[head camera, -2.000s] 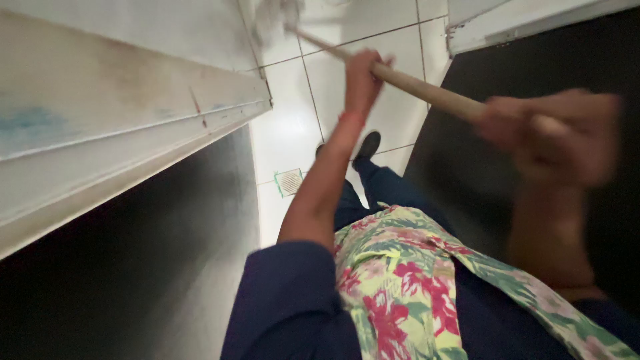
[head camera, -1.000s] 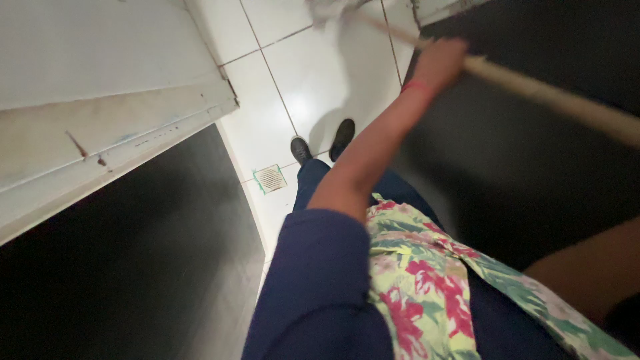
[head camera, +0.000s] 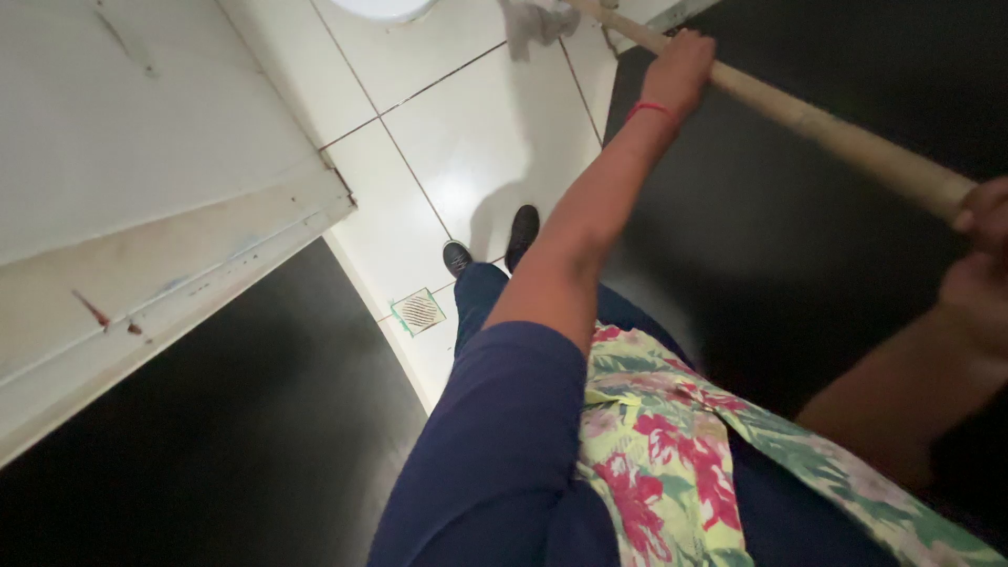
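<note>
A long wooden mop handle (head camera: 835, 130) runs from the top centre to the right edge. My left hand (head camera: 683, 71), with a red band at the wrist, is closed around its middle part. At the right edge my right hand (head camera: 984, 224) grips the upper end and is partly cut off by the frame. The grey mop cloth (head camera: 539, 25) lies on the white tiled floor (head camera: 465, 150) at the top, its far part out of view. I wear a floral apron (head camera: 677, 441).
A square floor drain grate (head camera: 419, 312) is left of my shoes. A pale, worn panel edge (head camera: 181, 283) juts in from the left, with a dark surface below it. A dark panel (head camera: 756, 236) stands at the right. A white rounded base (head camera: 386, 6) shows at the top.
The handle and both hands have shifted toward the right side of the picture since two seconds ago. My right hand, out of view one second ago, shows again. The view has moved somewhat.
</note>
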